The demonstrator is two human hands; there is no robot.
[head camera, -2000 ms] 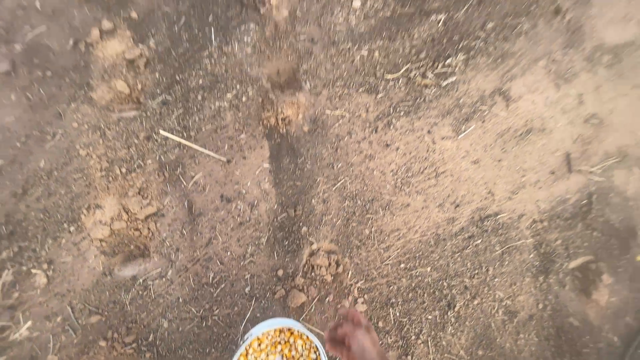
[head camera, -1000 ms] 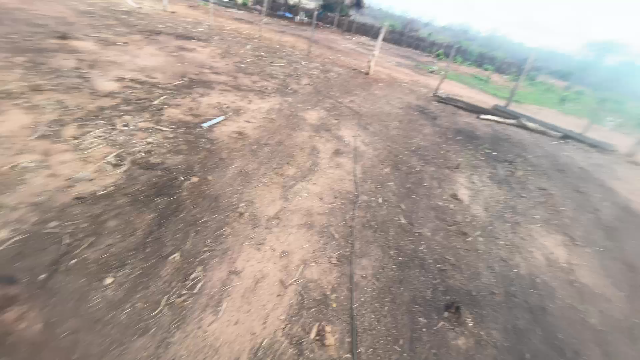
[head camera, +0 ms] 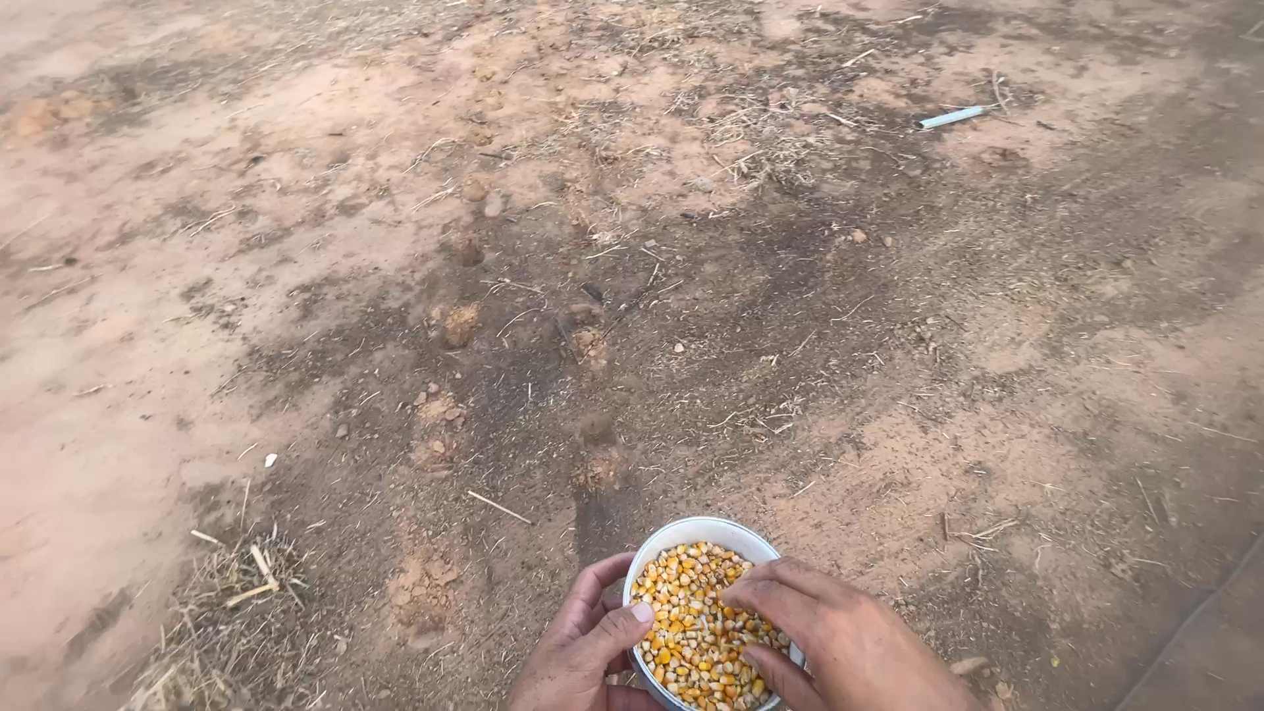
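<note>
A round white container (head camera: 660, 538) full of yellow and whitish corn kernels (head camera: 691, 617) is at the bottom centre of the head view. My left hand (head camera: 592, 642) grips it from the left side, thumb over the rim. From the right, my right hand (head camera: 839, 632) reaches over the rim, its fingertips in the kernels and the thumb apart from the fingers. Whether kernels are pinched between them cannot be told. Beyond the container, small dug holes with loose soil mounds (head camera: 597, 469) run in rows along the ground.
Dry brown soil with scattered straw surrounds the hands. A clump of dry grass (head camera: 237, 622) lies at the lower left, a pale blue tube piece (head camera: 953, 118) at the upper right. A thin dark line (head camera: 1200, 612) crosses the lower right corner.
The view has swung from the wider field back down to the ground. Both hands and the container now show, all out of view one second ago.
</note>
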